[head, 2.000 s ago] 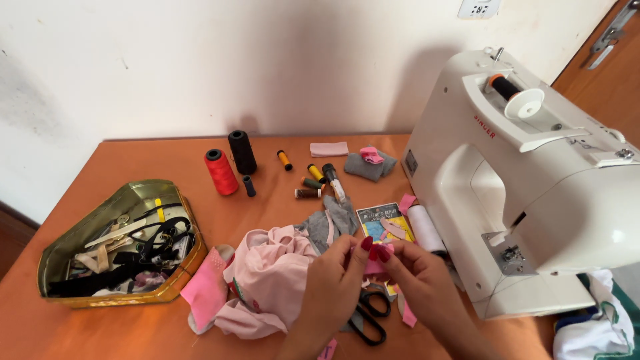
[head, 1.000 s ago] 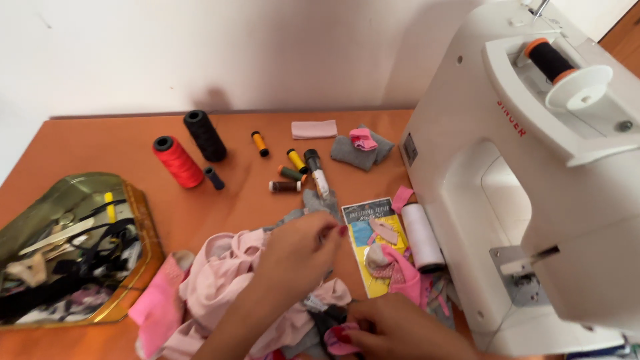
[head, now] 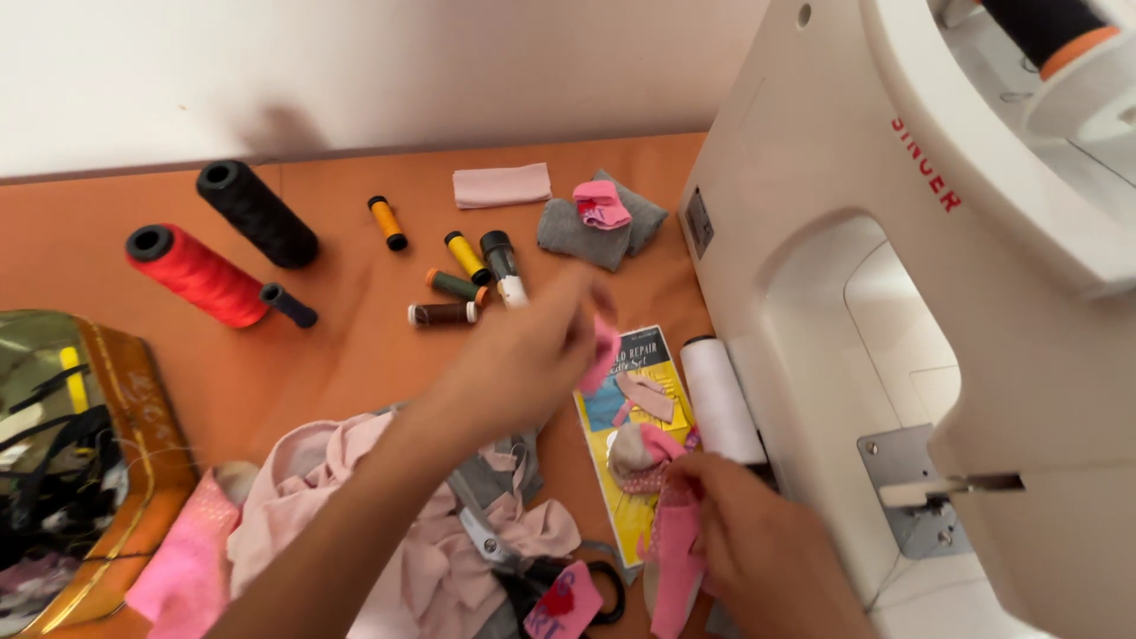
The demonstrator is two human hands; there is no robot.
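My left hand [head: 541, 351], partly blurred, holds a small pink fabric piece [head: 601, 355] above the left edge of the needle set packet [head: 627, 532]. My right hand [head: 745, 532] pinches a pink fabric scrap [head: 676, 550] over the packet's lower right. Scissors [head: 488, 537] with black handles lie open on the pale pink cloth [head: 302, 470]; a pink printed scrap [head: 568, 599] rests over their handles. A white thread spool [head: 721, 399] lies beside the packet, and small fabric cutouts [head: 646, 397] lie on it.
The white sewing machine [head: 816, 177] stands on the right. Red [head: 200, 275] and black [head: 257, 213] thread cones and several small spools lie on the orange-brown table. Folded grey fabric [head: 581, 232] and a pink strip [head: 502, 186] lie near the wall. A tin [head: 151, 426] of notions is at left.
My hands were together two seconds ago and are now apart. My left hand has risen over the table with a pink piece. The view has moved closer to the table.
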